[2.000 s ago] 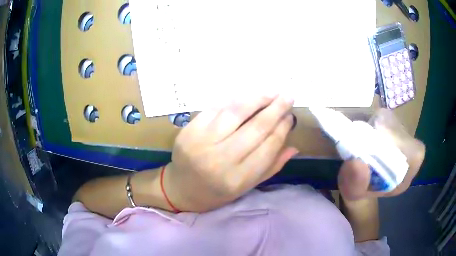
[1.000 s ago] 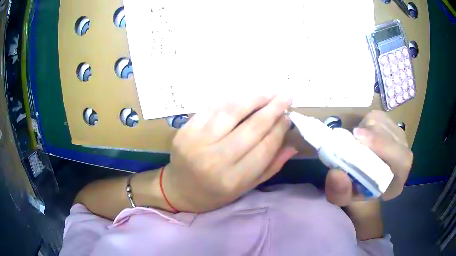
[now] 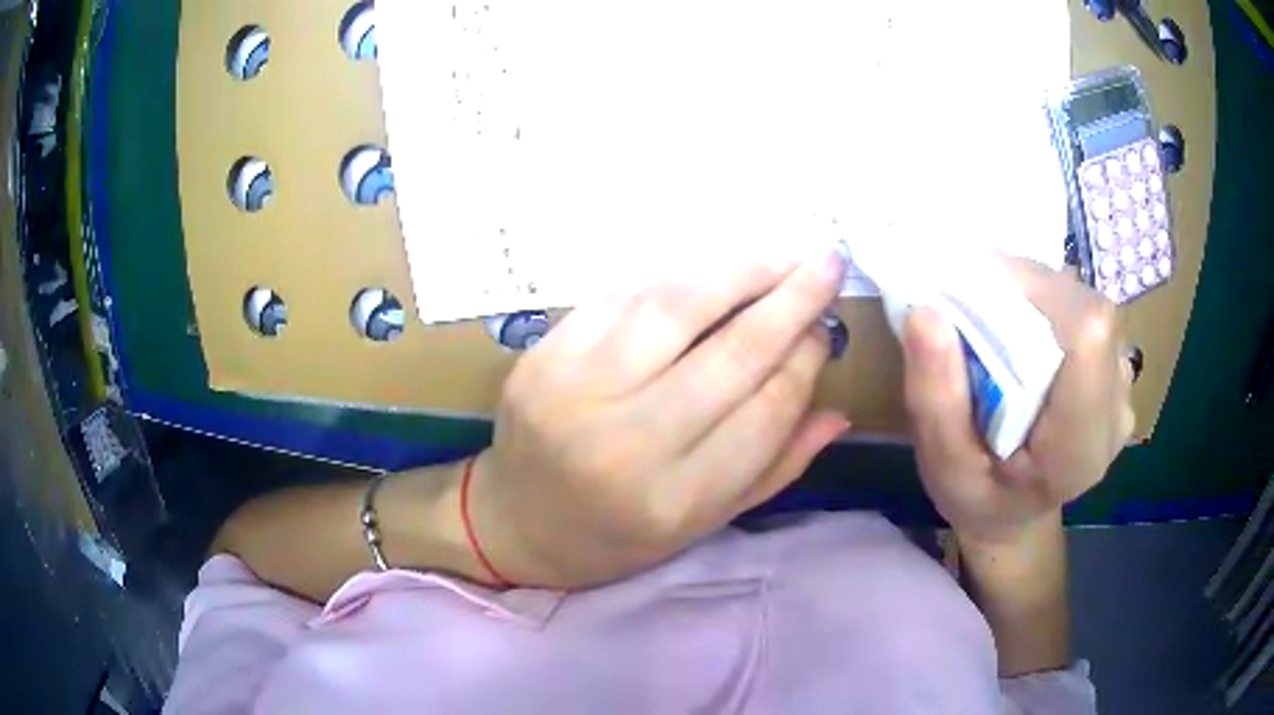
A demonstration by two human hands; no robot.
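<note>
A large white record sheet [image 3: 713,140] lies on a tan perforated board, glared mostly to blank white with faint marks at its left. My right hand [image 3: 1027,391] grips a white correction fluid bottle with a blue label [image 3: 1009,366], its tapered nozzle pointing up and left at the sheet's lower edge. My left hand [image 3: 671,405] lies palm down over the sheet's lower edge, its fingertips close to the nozzle. Whether its fingers hold a small piece is hidden.
A calculator with pink-lilac keys [image 3: 1123,210] lies right of the sheet. The tan board [image 3: 308,252] has rows of holes with silvery and dark shapes. A dark slim tool [image 3: 1146,21] is at the top right. A green mat [image 3: 133,252] edges the board.
The bottle and my right hand have moved up, and the bottle is more upright, its nozzle now over the sheet's lower edge. My left hand has barely moved.
</note>
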